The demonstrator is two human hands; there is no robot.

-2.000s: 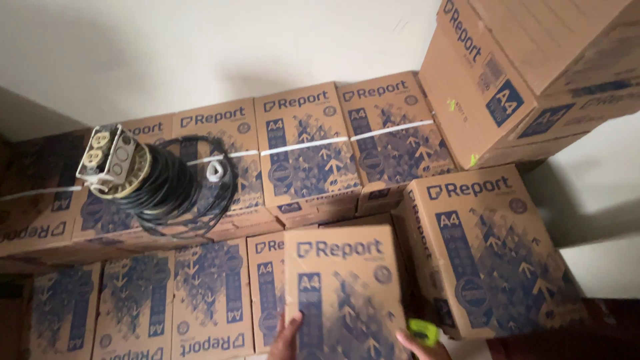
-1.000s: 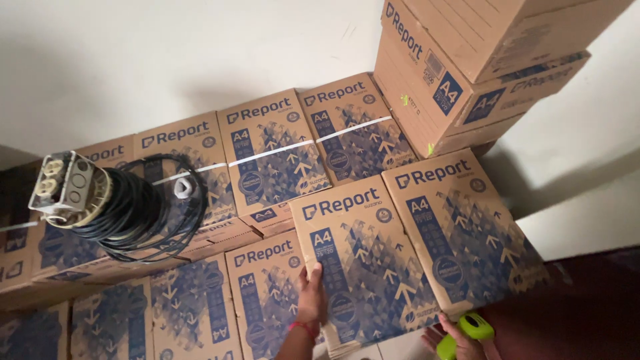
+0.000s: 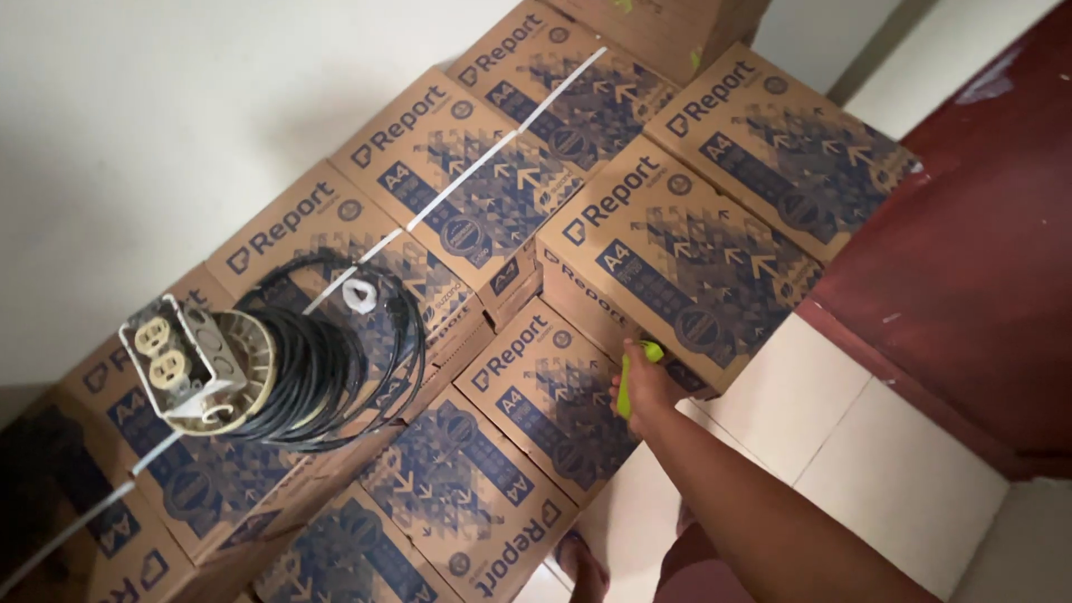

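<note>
My right hand point(image 3: 643, 389) is closed around a small bright green object point(image 3: 625, 387), whose kind I cannot tell. It is beside the lower side of a Report A4 paper carton point(image 3: 695, 260), and whether it touches the cardboard is unclear. That carton stands against another Report carton point(image 3: 825, 159) on its right, and higher than the carton point(image 3: 548, 402) at its lower left. Out of view is my left hand.
Along the white wall runs a row of cartons point(image 3: 456, 176) with a white strap point(image 3: 461, 180) across them. A reel of black cable point(image 3: 310, 377) with an outlet box point(image 3: 172, 356) lies on top. A dark red surface point(image 3: 946, 293) rises at right above the tiled floor point(image 3: 829, 419).
Both hands were at the sides of the carton one second ago; my left hand has since left the view. The carton now rests beside the right-hand one. The view has turned.
</note>
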